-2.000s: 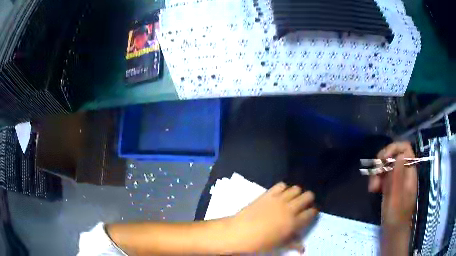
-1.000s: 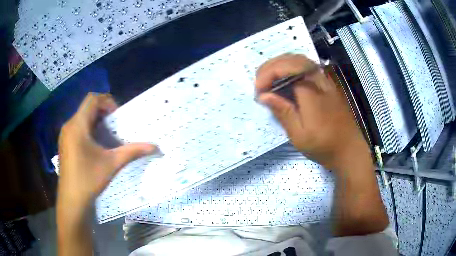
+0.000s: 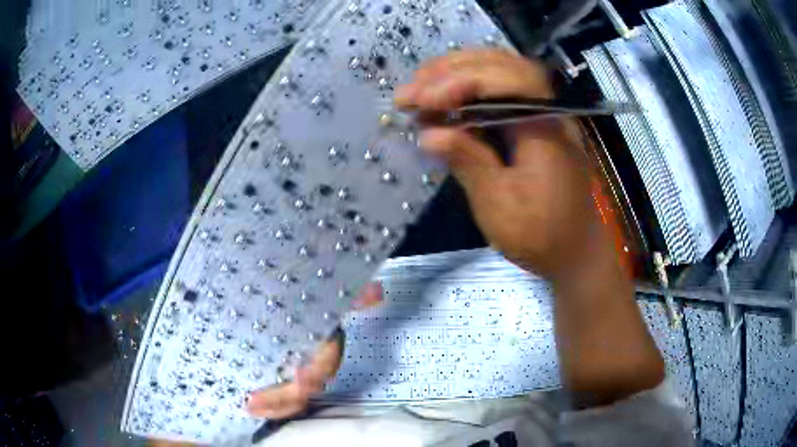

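A white hole-patterned panel [image 3: 288,236] is tilted up in front of me, its face with round holes and dark dots towards the camera. My left hand [image 3: 301,384] holds it near its lower end; fingers show at its edge and the rest is hidden or cut off. My right hand [image 3: 516,157] is blurred at the panel's upper right side, closed on slim metal tweezers [image 3: 542,112] whose rear end points right. Whether its fingertips touch the panel I cannot tell. A lap stack of white panels [image 3: 463,323] lies below, against the white shirt.
Bench panels [image 3: 131,70] lie at the upper left on the green top. A blue bin [image 3: 131,231] is below the bench edge. A wire rack [image 3: 725,297] with upright panels [image 3: 717,131] stands at the right, an orange-red strip [image 3: 612,223] beside it.
The panel has been turned over and swung steeper, now showing its larger hole pattern. My left hand has moved from the panel's left end to its lower edge. My right hand has moved slightly up.
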